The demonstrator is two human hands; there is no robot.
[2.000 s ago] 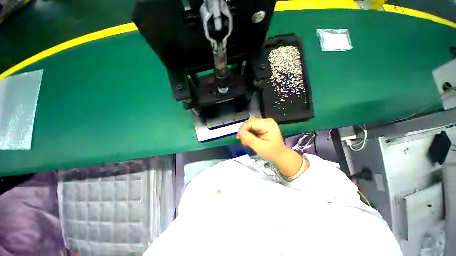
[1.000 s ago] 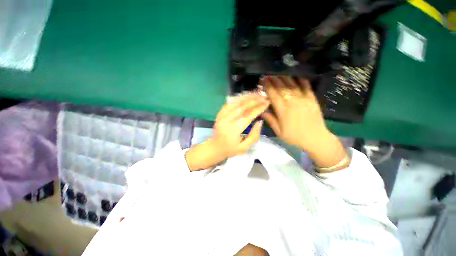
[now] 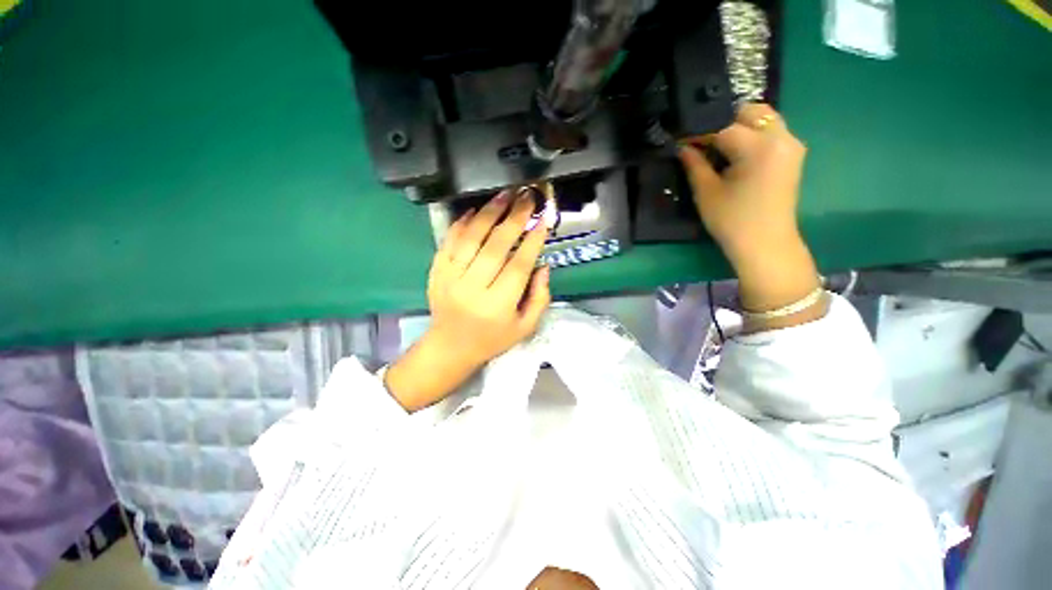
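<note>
The black hand press stands at the top centre, its metal plunger above the work. My left hand is at the press's front, fingertips on a shiny-rimmed watch case with a dark centre, over the pale base plate. My right hand is over the black parts tray, thumb and fingers bent near the tray's inner side by the press; whether they hold a part cannot be seen. Small glittering metal pieces are heaped in the tray's far end.
A small clear-white packet lies on the green mat at the far right. A blister tray with square pockets hangs low at the left, with dark pieces in its lower pockets. Grey equipment stands at the lower right.
My hands were together at the press's front; my right hand has moved away right to the parts tray. My left hand stays by the fixture with the case. The camera view has shifted.
</note>
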